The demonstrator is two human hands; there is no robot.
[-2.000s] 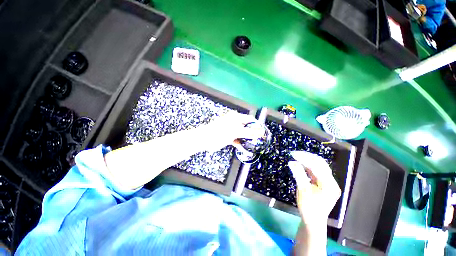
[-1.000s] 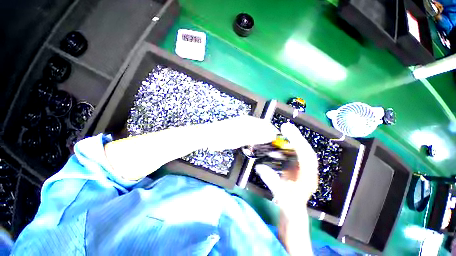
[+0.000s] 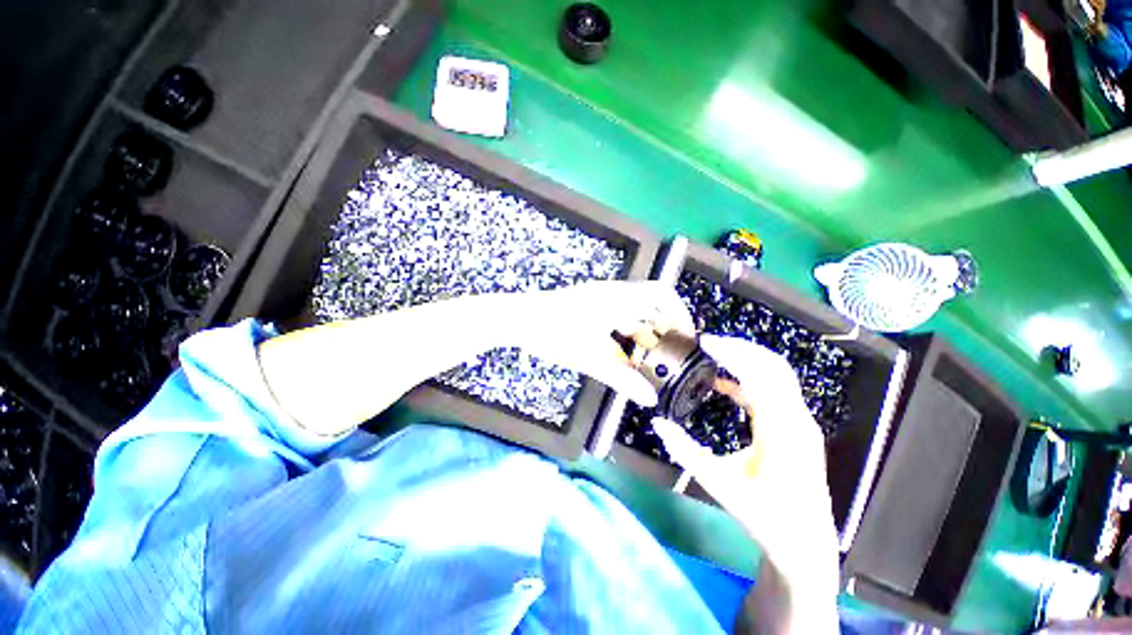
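Note:
My left hand [image 3: 608, 329] holds a short round black unit [image 3: 674, 372] over the border between two parts trays. The unit is tilted, with a ribbed dark face turned towards my right hand. My right hand [image 3: 757, 428] is beside the unit, its thumb and fingers around the unit's right edge; whether it grips anything is hard to tell. Small silver parts [image 3: 459, 248] fill the tray under my left forearm. Small black parts [image 3: 813, 366] lie in the tray behind and below my right hand.
A divided tray [image 3: 205, 155] at left holds several round black units. Behind are a white counter [image 3: 472, 97], a black unit [image 3: 585, 31], a yellow-topped piece [image 3: 742, 246] and a white slotted basket [image 3: 888, 288]. A long dark tray [image 3: 919, 478] lies right. A person's hand shows top right.
My right hand has moved from over the black parts to the unit. The unit has turned and is tilted differently. The black unit behind the basket has moved left to the basket's edge.

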